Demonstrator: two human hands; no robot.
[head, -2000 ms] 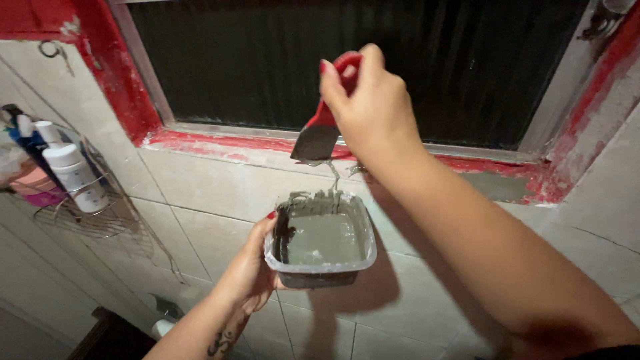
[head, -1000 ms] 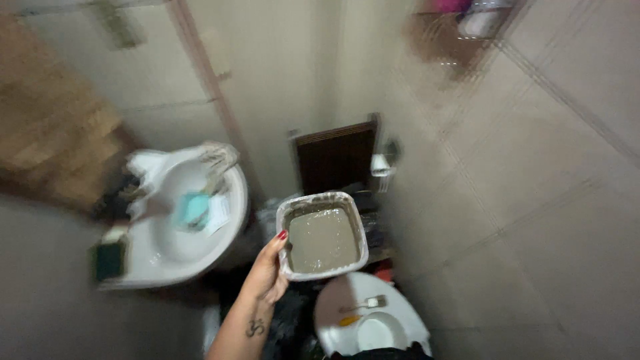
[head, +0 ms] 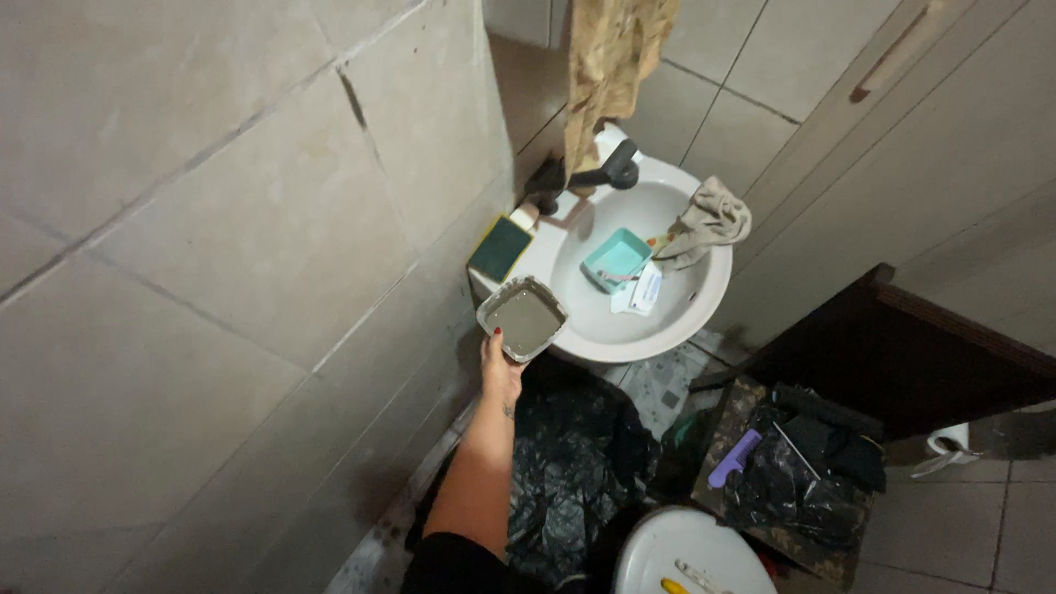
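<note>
My left hand (head: 501, 363) holds a square plastic tub (head: 523, 318) by its near side, thumb on the rim. Grey wet paste, like grout or mortar, lies in the tub. The tub is beside the front left edge of a white washbasin (head: 701, 309). In the basin lie a turquoise plastic container (head: 617, 260) and a white packet (head: 648, 287), and a greyish cloth (head: 714, 219) hangs over its rim. A green and yellow sponge (head: 501, 247) rests on the basin's left corner. My right hand is out of view, and so is the red-handled putty knife.
A black plastic bag (head: 569, 470) lies below my left arm. Right of it, a low stand (head: 804, 549) carries dark cloths and a purple comb (head: 734, 459). A white round lid (head: 685, 544) with a yellow-handled tool is at the bottom. The tiled wall (head: 206, 297) runs along the left.
The view has swung from the window to the washbasin. Two seconds ago my right hand held a red-handled putty knife over the tub; it is now out of view. My left hand still holds the tub.
</note>
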